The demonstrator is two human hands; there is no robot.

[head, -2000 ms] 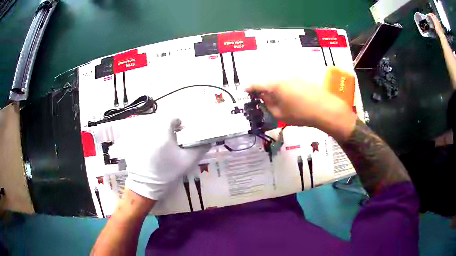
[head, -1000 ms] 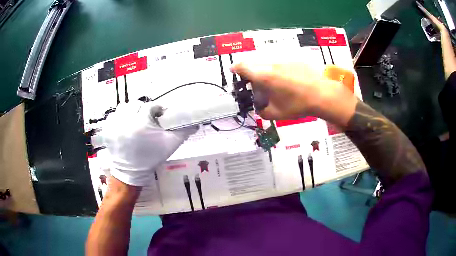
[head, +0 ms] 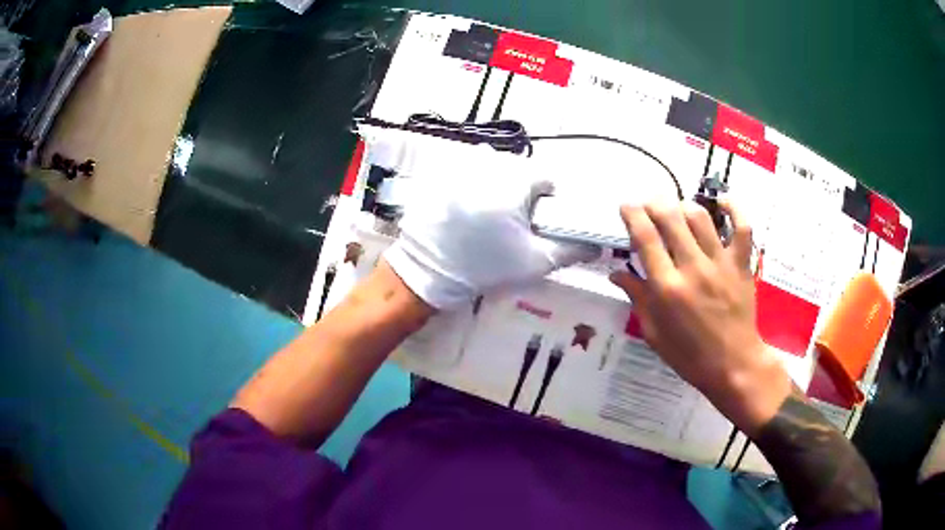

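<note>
A pale appliance body (head: 596, 212) lies across the printed cardboard, with a black bracket (head: 715, 204) at its right end. My left hand (head: 471, 233), in a white glove, grips the body's left part. My bare right hand (head: 696, 285) lies over the right end, its fingers on the body and bracket. It hides much of that end, and the circuit board cannot be seen. A black power cord (head: 471, 133), coiled at the upper left, runs in an arc to the bracket.
Printed white cardboard (head: 642, 399) lies under the work. An orange case (head: 855, 329) is on its right edge. Small black parts (head: 929, 342) lie at the far right. A long metallic unit (head: 64, 88) lies at the far left beside brown cardboard (head: 155, 104). Blue floor shows below left.
The view has turned, so the bench appears tilted and shifted right. My right hand has moved from the bracket's outer end to over the body's right end. The hanging green board is now hidden.
</note>
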